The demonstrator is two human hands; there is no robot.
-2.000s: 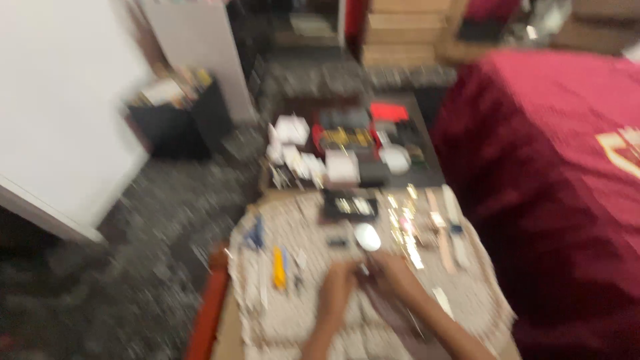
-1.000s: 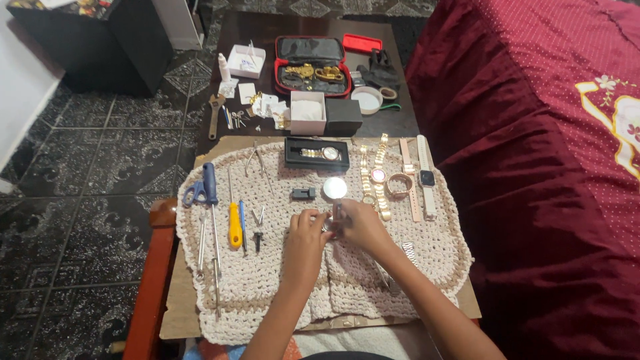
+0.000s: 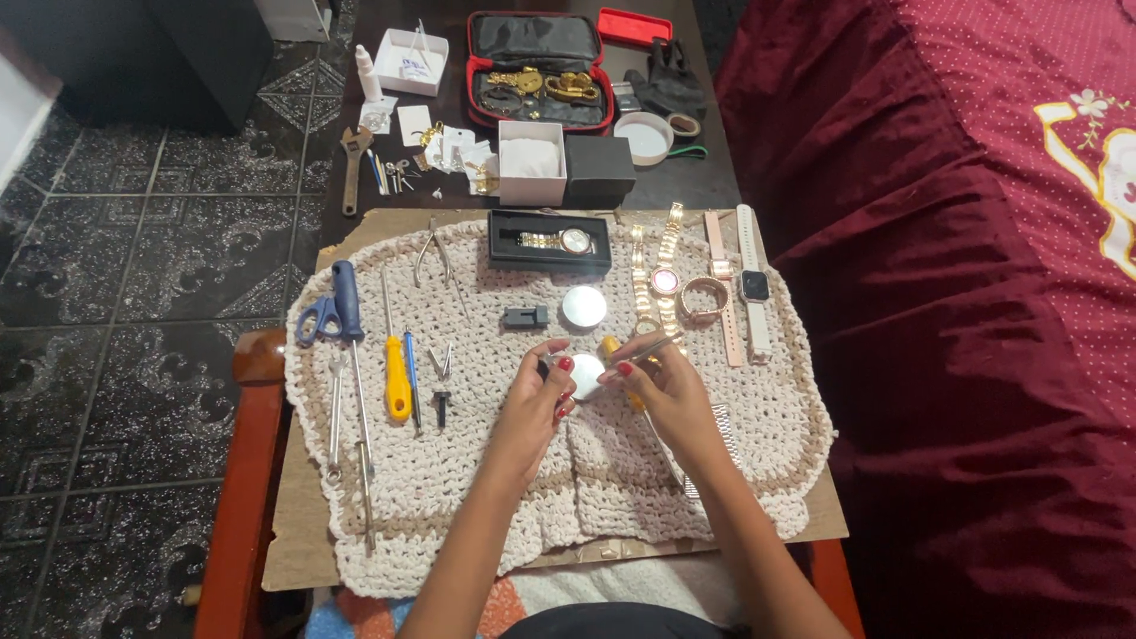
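Note:
My left hand (image 3: 531, 417) pinches a small dark item, partly hidden by its fingers. My right hand (image 3: 666, 395) holds thin metal tweezers (image 3: 658, 344) pointing up and right. Between the hands a round silvery disc (image 3: 587, 376) shows, and whether it is held or lying there I cannot tell. A second round disc (image 3: 584, 307) lies just beyond, beside a black watch-link holder (image 3: 525, 318). Something yellow (image 3: 610, 347) is partly covered by my right hand. Past it lie gold-tone watches (image 3: 665, 280), a rose-gold bracelet (image 3: 704, 300) and a smartwatch (image 3: 754, 287). A boxed watch (image 3: 575, 240) sits behind the discs.
On the crocheted mat (image 3: 479, 497) at left are blue-handled scissors (image 3: 319, 318), a yellow-handled screwdriver (image 3: 398, 377), pliers (image 3: 432, 253) and a wrench (image 3: 335, 417). Behind stand an adjustable wrench (image 3: 352, 169), small boxes (image 3: 601, 169) and a red-trimmed case (image 3: 540, 67). A red-covered bed (image 3: 887, 266) is at right.
My hands, close together a second ago, are now farther apart, with the silvery disc showing between them. Tweezers now show plainly in my right hand. The view has come nearer to the mat.

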